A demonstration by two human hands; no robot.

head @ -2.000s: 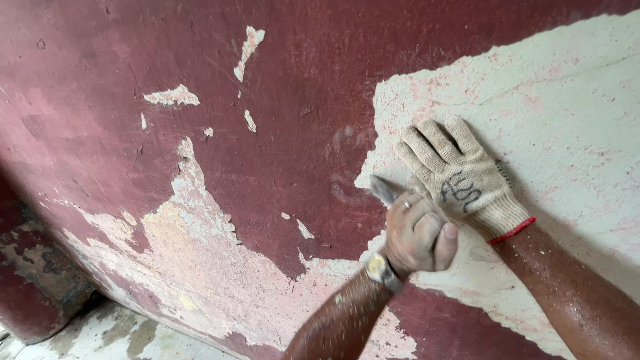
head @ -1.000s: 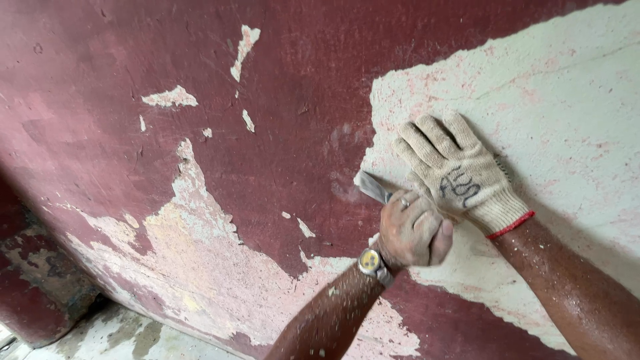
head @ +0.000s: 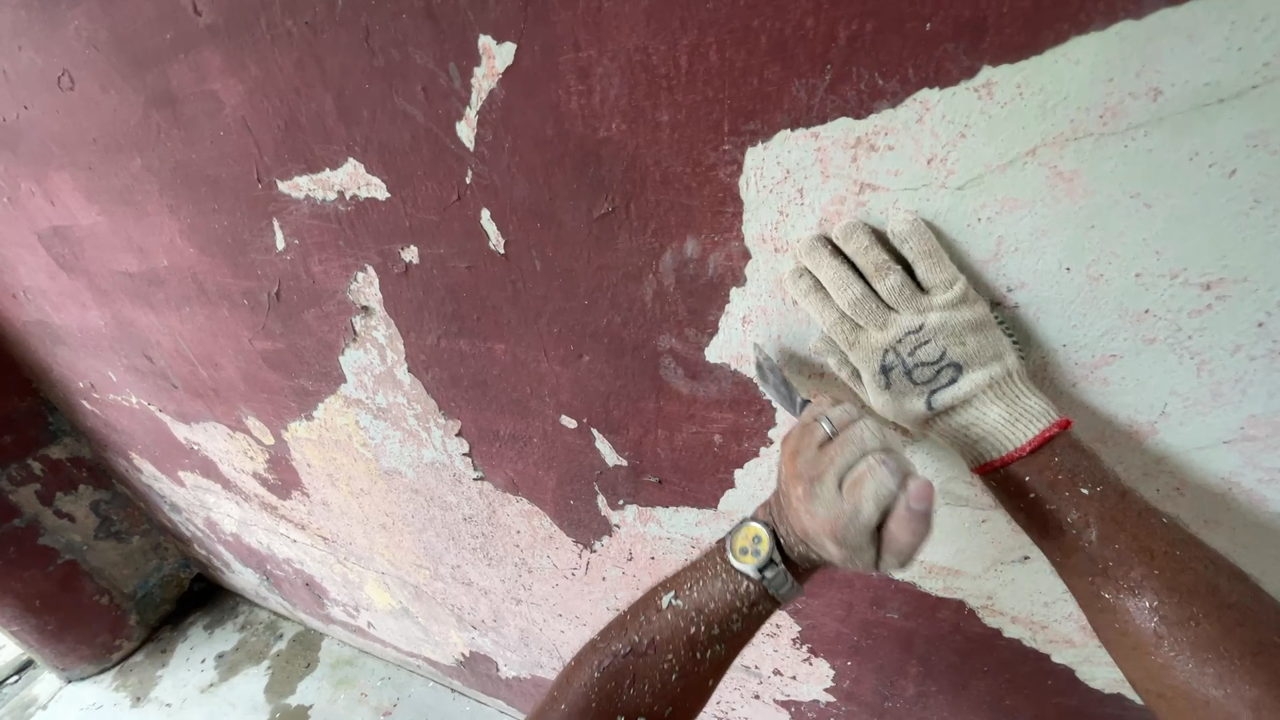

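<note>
My left hand [head: 850,490], bare with a ring and a wristwatch [head: 751,545], is closed around a tool with a flat metal blade [head: 778,380], seemingly a scraper or putty knife; the handle is hidden in the fist. The blade points up and left over the pale exposed plaster [head: 1100,200], close to the ragged edge of the dark red paint [head: 620,330]. Just above and right of that fist, my right hand [head: 900,320] lies on the pale plaster in a cream knit glove with a red cuff and marker writing. Its fingers are extended, holding nothing. Pale flecks cover the left forearm.
Small bare patches [head: 335,182] break the red paint at the upper left. A larger peeled area [head: 430,540] runs along the wall's lower part. A pale, stained floor [head: 270,665] meets the wall at the bottom left, beside a worn red wall section or column [head: 70,570].
My left hand and the blade have shifted slightly right since one second ago, away from the red paint's edge. The gloved right hand stays in about the same place on the wall.
</note>
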